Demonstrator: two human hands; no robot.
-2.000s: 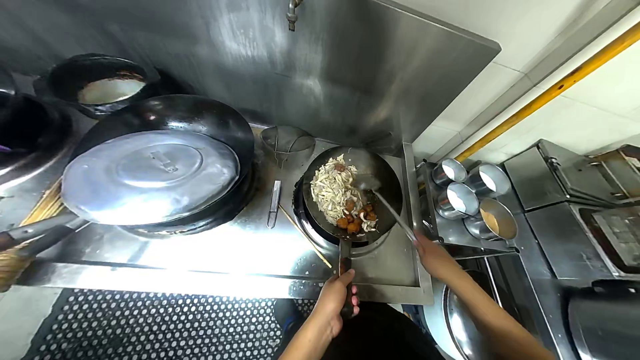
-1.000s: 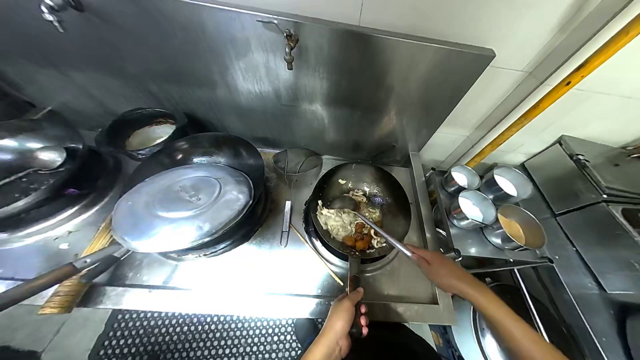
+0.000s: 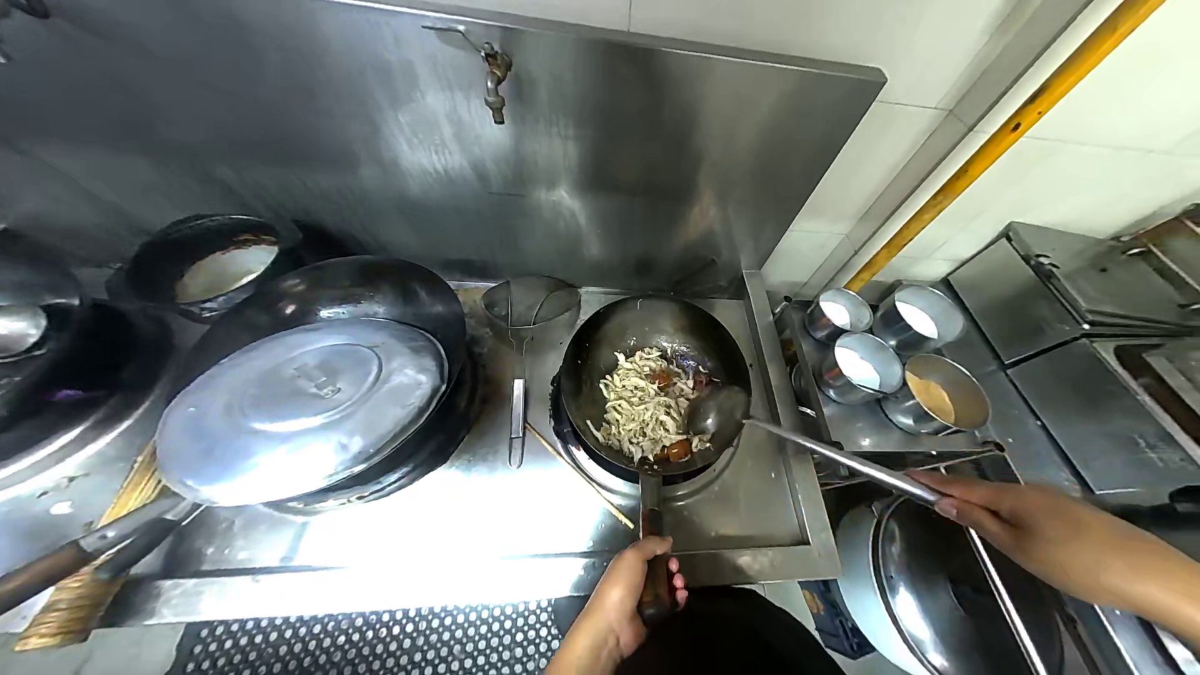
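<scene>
My left hand (image 3: pixel 630 592) grips the wooden handle of a dark wok (image 3: pixel 600 349) that sits over the right burner. Pale shredded food (image 3: pixel 641 403) lies in the wok with a few orange-brown pieces (image 3: pixel 677 450) near its front side. My right hand (image 3: pixel 975 511) holds the long metal handle of a ladle (image 3: pixel 717 414). The ladle's bowl is inside the wok, at the right of the food.
A lidded larger wok (image 3: pixel 305 403) stands at left, near a bamboo brush (image 3: pixel 70 600). A wire strainer (image 3: pixel 531 305) and a thin stick (image 3: pixel 581 473) lie beside the wok. Several metal containers (image 3: pixel 858 367) stand at right, above a lidded pot (image 3: pixel 937 581). A tap (image 3: pixel 495 84) projects behind.
The ladle's bowl has moved from the left part of the wok to its right side. The shredded food now lies in a looser heap around the wok's middle.
</scene>
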